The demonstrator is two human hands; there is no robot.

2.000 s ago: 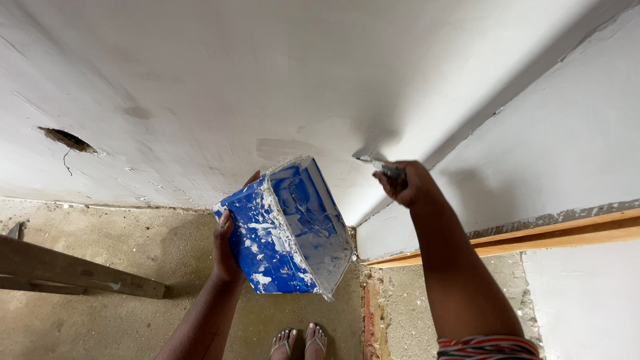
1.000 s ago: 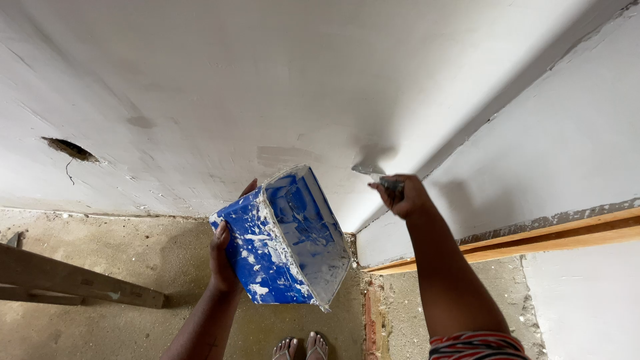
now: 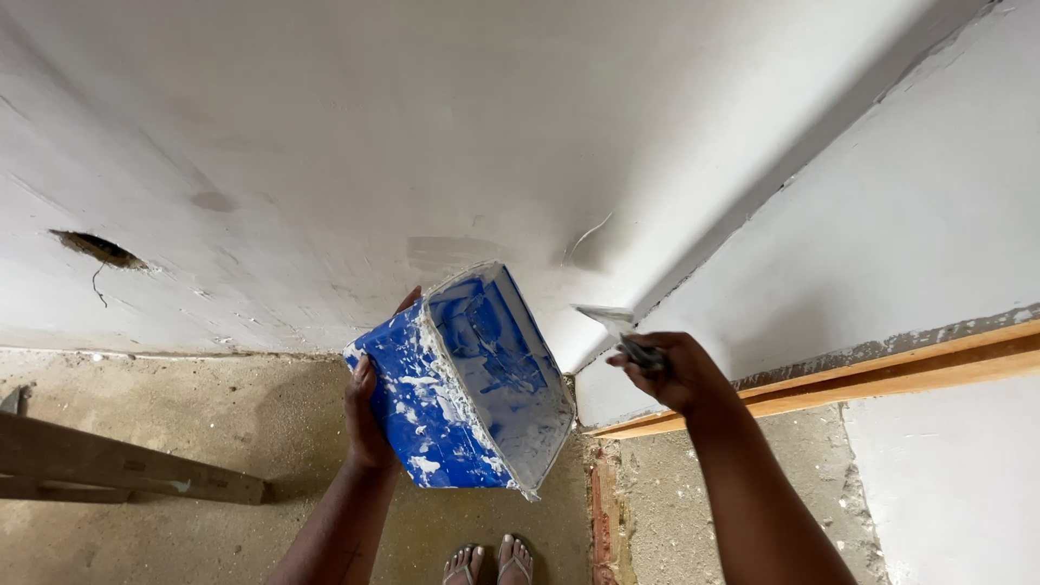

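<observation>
A blue plastic container (image 3: pixel 439 406), crusted with white filler and tilted so its open mouth faces right, is gripped by my left hand (image 3: pixel 370 414) at its left side. Inside it, white compound coats the walls. My right hand (image 3: pixel 666 370) holds a putty knife (image 3: pixel 608 315) by its dark handle, right of the container and close to the wall corner; the blade points up and left. Behind both is a white plastered wall (image 3: pixel 341 162). A thin curved ridge (image 3: pixel 587 237) shows on it above the knife, with a greyish patch (image 3: pixel 455 252) farther left.
A ragged hole (image 3: pixel 101 249) with a wire hanging out is in the wall at left. A wooden beam (image 3: pixel 130 463) reaches in from the left over the rough concrete floor (image 3: pixel 203 414). At right are a second wall (image 3: pixel 861 244) and a wooden frame strip (image 3: pixel 812 370). My sandalled feet stand below.
The putty knife has come away from the wall, moving down and right with my right hand. A curved ridge now shows where the blade was. My left hand still holds the container.
</observation>
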